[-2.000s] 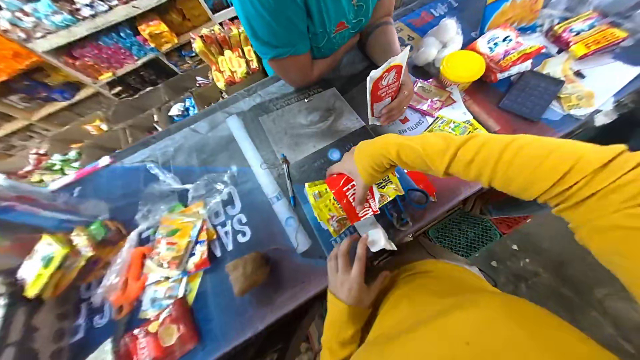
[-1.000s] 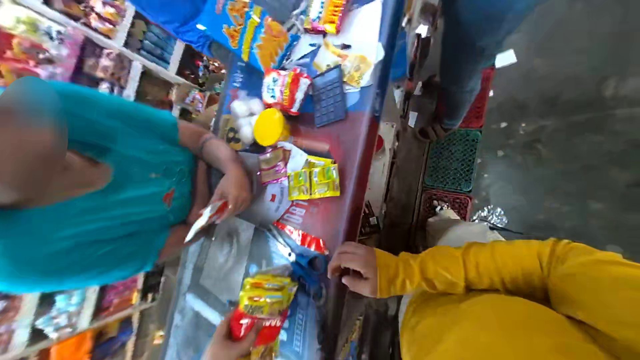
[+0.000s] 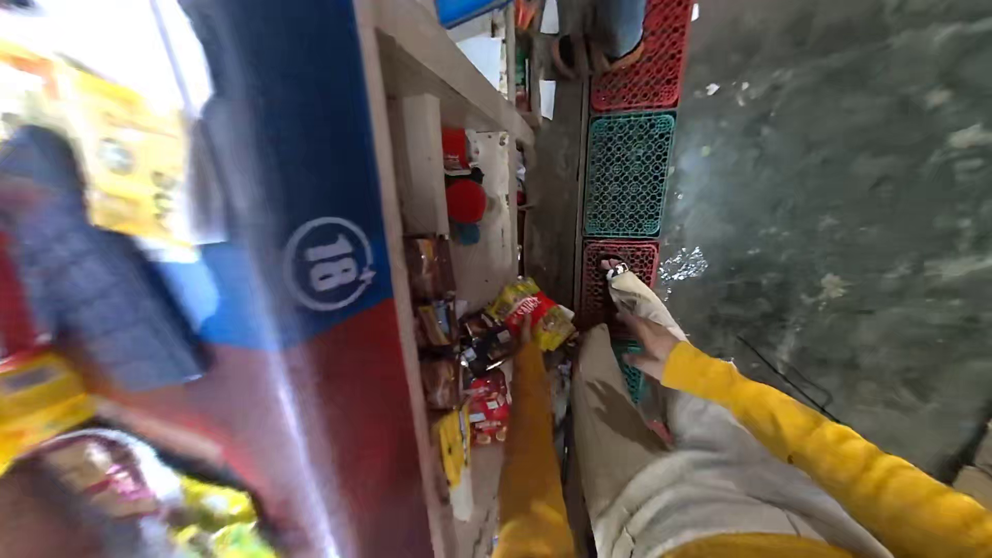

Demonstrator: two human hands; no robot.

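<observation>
My left hand [image 3: 527, 333] reaches under the counter top and holds a yellow and red packet bundle [image 3: 535, 310] at the front of the shelf. Its fingers are partly hidden against the bundle. Dark packets [image 3: 487, 345] lie just left of it, and red packets [image 3: 488, 407] lie nearer to me on the shelf. My right hand [image 3: 652, 345] is over my right leg, fingers spread, with nothing in it.
The counter top [image 3: 341, 194] runs along the left, above the open wooden shelf [image 3: 484, 271]. Red [image 3: 639, 70] and green [image 3: 629, 174] plastic crates line the floor. Another person's foot [image 3: 620, 54] stands at the top. A thin cord [image 3: 790, 380] lies on the right.
The view has swung down and right to the shelf and floor. My left hand, with the yellow and red packets, has moved from over the counter to the shelf. My right hand has left the counter edge.
</observation>
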